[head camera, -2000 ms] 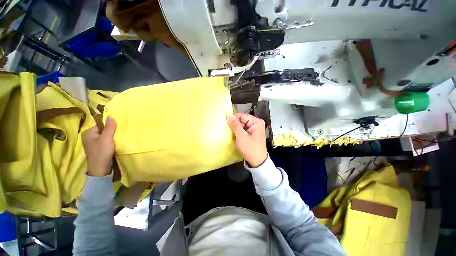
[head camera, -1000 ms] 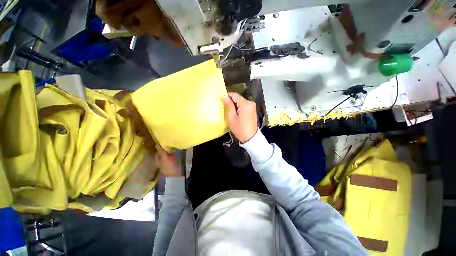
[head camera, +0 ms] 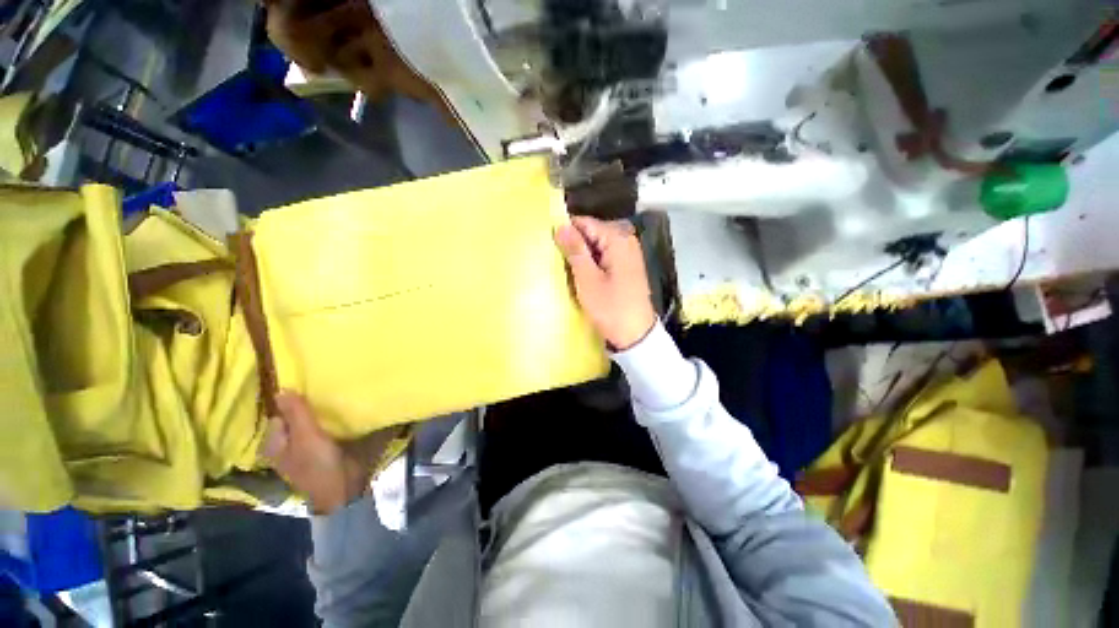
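Note:
A bright yellow bag panel (head camera: pixel 430 294) lies spread between my hands, its upper right corner at the needle area of the sewing machine (head camera: pixel 589 74). A brown trim band (head camera: pixel 255 321) runs along its left edge. My left hand (head camera: pixel 317 456) grips the lower left corner, slightly blurred. My right hand (head camera: pixel 611 280) pinches the right edge just below the presser foot area. The blurred machine head hides whether the needle is in the panel. The pale cylinder arm (head camera: pixel 755 184) stretches to the right of the needle area.
A crumpled pile of yellow bags (head camera: pixel 74 356) is at the left. Set-aside yellow bags with brown bands (head camera: pixel 951 528) are at the lower right. The machine table's ragged yellow edge (head camera: pixel 785 304) and a green round item (head camera: pixel 1025 188) are at the right. Brown pieces (head camera: pixel 350 49) lie beyond the head.
Compared with one second ago, the panel is spread wider and flatter, with its brown-trimmed left edge now showing. My left hand has moved left onto its lower left corner. The view has shifted slightly.

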